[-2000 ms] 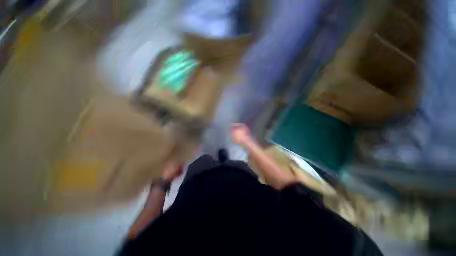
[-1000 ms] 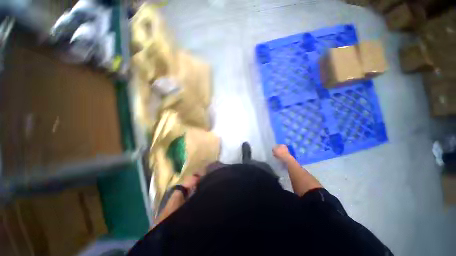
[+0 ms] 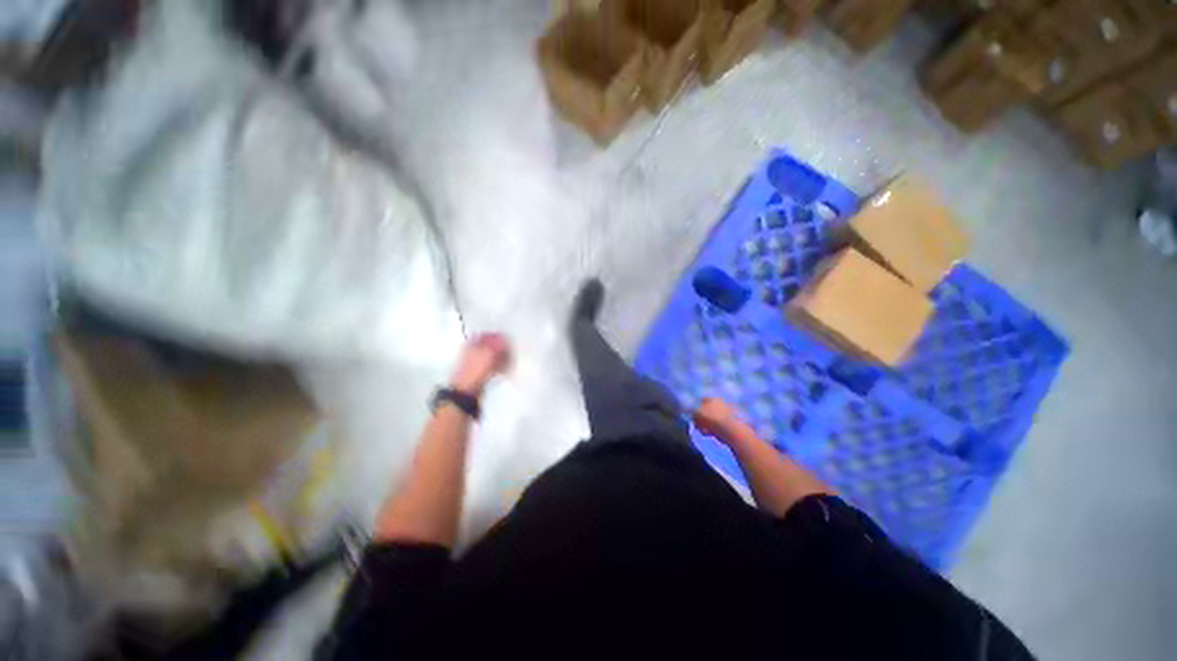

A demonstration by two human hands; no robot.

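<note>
A blue plastic pallet (image 3: 891, 420) lies on the floor at the front right. Two closed brown cartons (image 3: 862, 307) sit side by side on it. My left hand (image 3: 484, 358), with a dark band on the wrist, is left of the pallet over the grey floor. My right hand (image 3: 713, 416) is over the pallet's near left edge, well short of the cartons. Both hands are small and blurred. I see nothing in either, but their fingers cannot be made out.
Open brown cartons (image 3: 594, 71) stand in a row on the floor at the top. More cartons (image 3: 1097, 78) are massed at the top right. A large whitish sack or sheet (image 3: 245, 220) lies at the left, with a brown carton (image 3: 194, 452) below it. One leg is stepping forward.
The view has swung so the green-edged bench has left it and the whitish sack has come in at the left. The pallet appears nearer and turned. My left hand is farther forward.
</note>
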